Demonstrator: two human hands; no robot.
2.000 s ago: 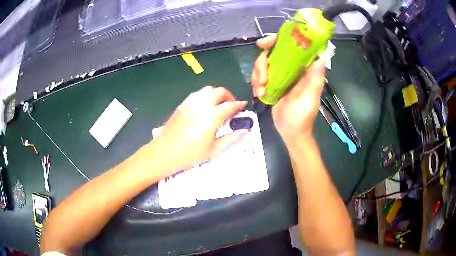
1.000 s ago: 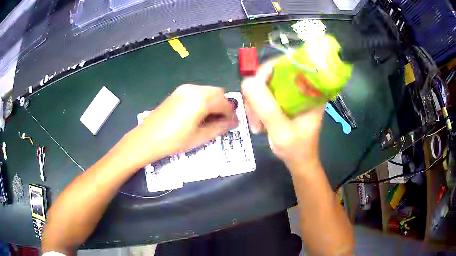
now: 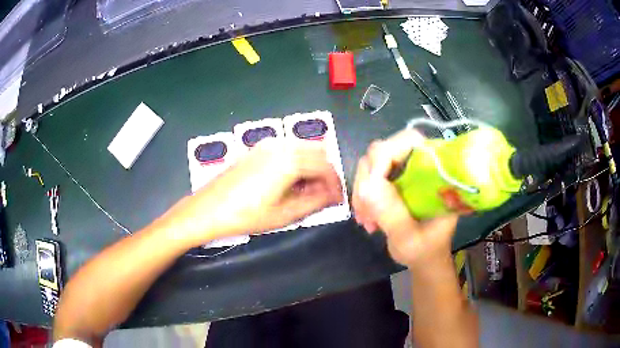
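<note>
Three white phone backs (image 3: 309, 145) lie side by side on the mat in front of me, each with a dark oval camera window at the top. My left hand (image 3: 289, 180) is over the middle and right backs and covers much of them; its fingers are curled and blurred, and what they touch is hidden. My right hand (image 3: 398, 200) grips the lime-green electric screwdriver (image 3: 469, 170), held sideways just right of the backs, with its black cord end to the right. The screwdriver's tip is hidden.
The green mat (image 3: 183, 88) bears a plain white block (image 3: 136, 135), a red block (image 3: 342, 70), a small clear piece (image 3: 374, 98) and tweezers (image 3: 445, 95). A keypad phone (image 3: 48, 272) and a heap of screws (image 3: 22, 243) are at left. Shelves are at lower right.
The right hand has brought the screwdriver down from the upper right and turned it sideways. The left hand has moved down the backs, uncovering their camera windows.
</note>
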